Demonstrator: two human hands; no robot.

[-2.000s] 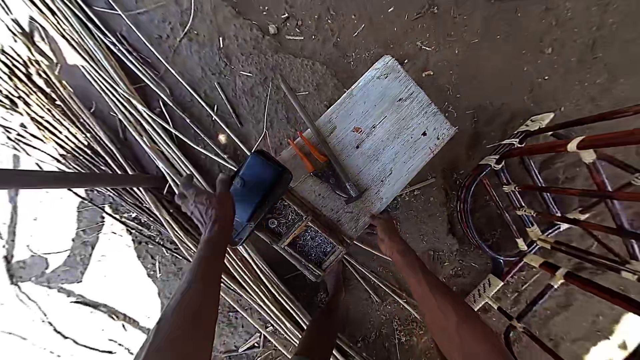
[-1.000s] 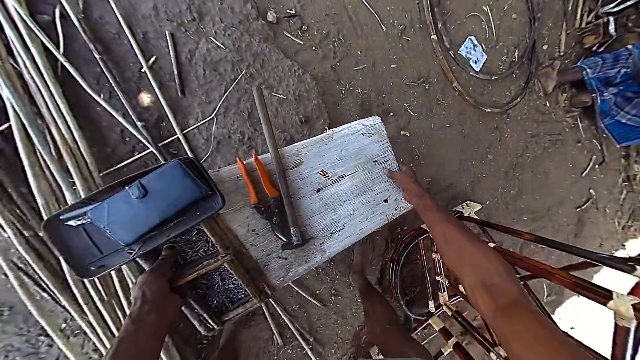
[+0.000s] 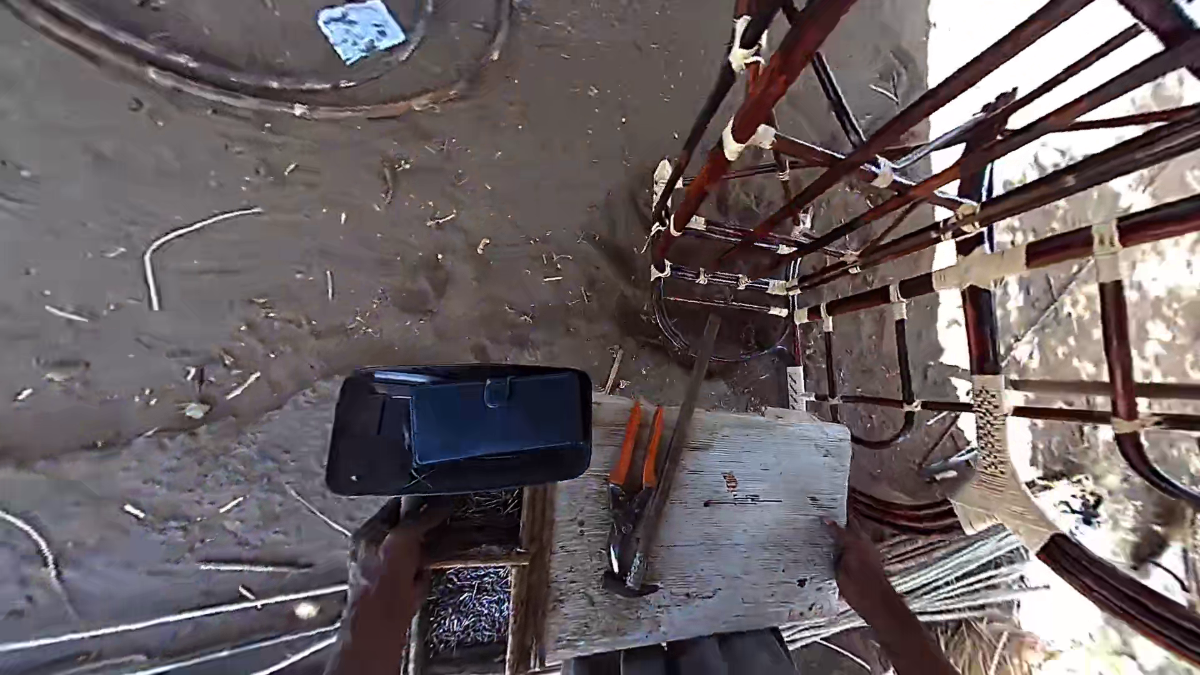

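Note:
My left hand point(image 3: 405, 553) grips the left end of a wooden box with nail-filled compartments point(image 3: 469, 605); its fingers are partly hidden under a black tray point(image 3: 370, 436). A dark blue flip case point(image 3: 497, 420) lies in that tray. Joined to or touching the box is a pale, worn wooden board point(image 3: 750, 525). My right hand point(image 3: 851, 562) holds the board's right edge. On the board, pincers with orange handles point(image 3: 633, 487) lie beside a hammer point(image 3: 677, 459), whose head points toward me and whose handle reaches past the far edge.
A frame of dark red cane with pale bindings point(image 3: 797, 300) stands at the right, close beyond the board. Coiled cane point(image 3: 300, 108) lies on the dirt floor at upper left, around a light blue scrap point(image 3: 361, 30). Thin canes point(image 3: 937, 581) lie at lower right and lower left.
The view has turned strongly. My right hand has gone from the board's near edge to its right edge. The box and board now point toward the cane frame, with the tools still on top.

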